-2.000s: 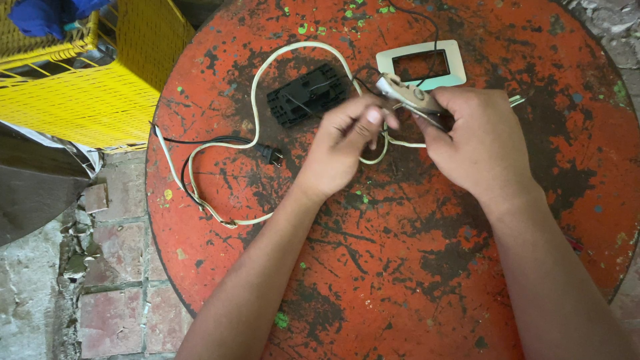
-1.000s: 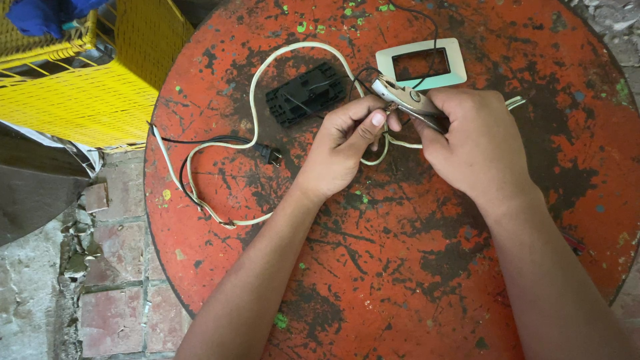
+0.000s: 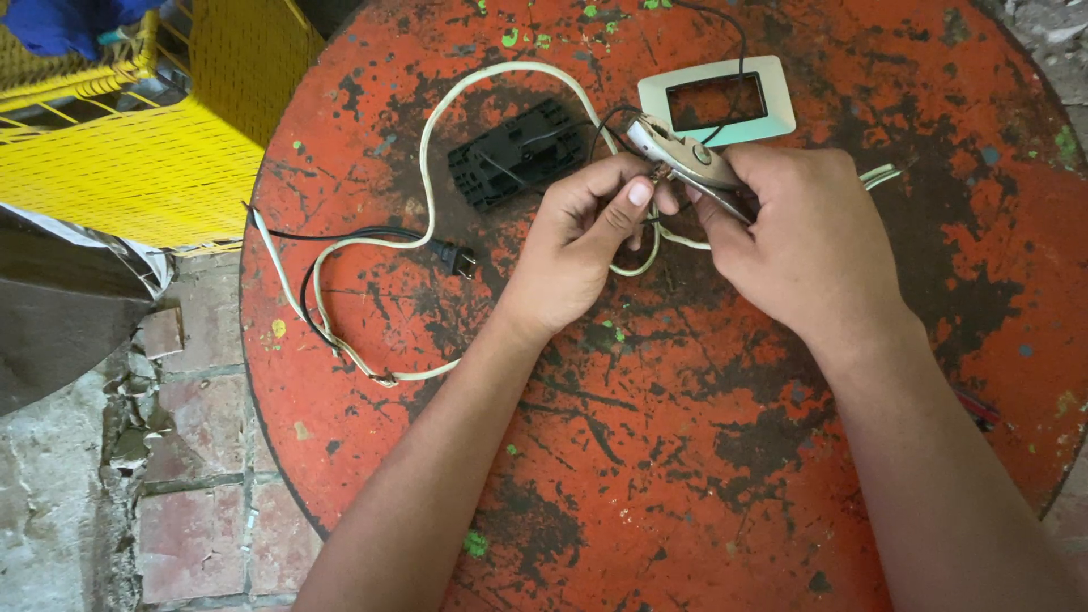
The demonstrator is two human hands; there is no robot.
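My right hand (image 3: 799, 229) is closed around metal pliers (image 3: 701, 155), whose jaws point up and left. Between the thumb and fingers of my left hand (image 3: 586, 238) is a wire with bare copper strands (image 3: 660, 173), right beside the pliers' jaws. A white electrical cable (image 3: 429, 153) loops over the red table to the left, with a frayed spot by my left forearm. Behind my left hand lies a black plastic frame (image 3: 518, 153) with thin dark wires on it. A white wall plate frame (image 3: 780, 102) with a rectangular opening lies beyond the pliers.
A two-pin black plug (image 3: 459, 260) on a black cord rests among the cable loops. The round red table (image 3: 646, 476) has worn, dark patches. A yellow woven basket (image 3: 127, 170) stands at its left, over a brick floor (image 3: 195, 527). A small red object (image 3: 977, 408) lies near my right forearm.
The pliers in my right hand have turned slightly, and their jaws stand a little apart from the copper strands. My left hand has stayed nearly in place. The cable, plug and frames have not moved.
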